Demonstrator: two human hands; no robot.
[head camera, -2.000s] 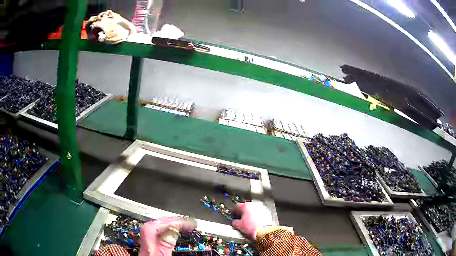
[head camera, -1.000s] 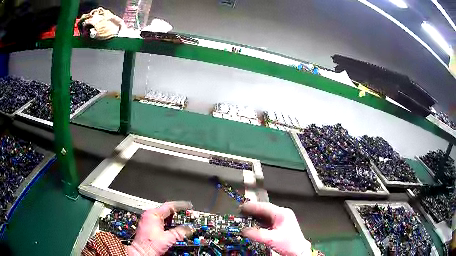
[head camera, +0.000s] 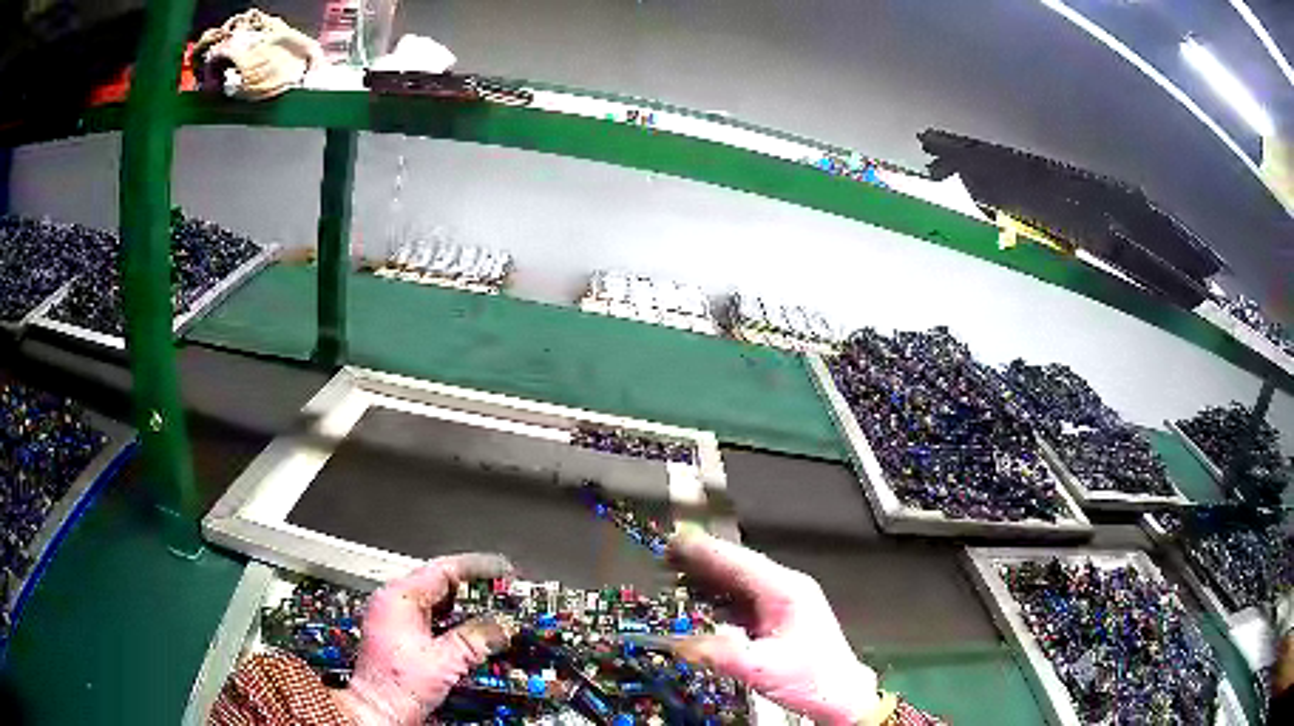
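Observation:
A circuit board strip (head camera: 589, 607), crowded with green, red, white and blue parts, lies between my hands above the near tray (head camera: 227, 645), which is full of boards. My left hand (head camera: 415, 638), in a pale pink covering with darker fingertips, is around its left end. My right hand (head camera: 781, 631) is around its right end, with the index finger raised above the far edge. The finger contacts underneath are hidden. A second white-framed tray (head camera: 277, 489) lies just beyond, with a narrow board (head camera: 625, 518) slanting near its right side and small boards (head camera: 632, 444) along its far edge.
Heaped board trays stand at right (head camera: 944, 426), lower right (head camera: 1114, 631), far left (head camera: 199, 277) and near left (head camera: 50, 468). A green post (head camera: 153, 355) rises at left. A green shelf (head camera: 639, 142) crosses above, holding a cream bundle (head camera: 256, 54) and black ridged racks (head camera: 1064, 206).
Earlier, my right hand was over the second tray's right side. It moved back to the strip's right end; both hands then came to the strip, and their fingers now look more spread. The view shifted slightly.

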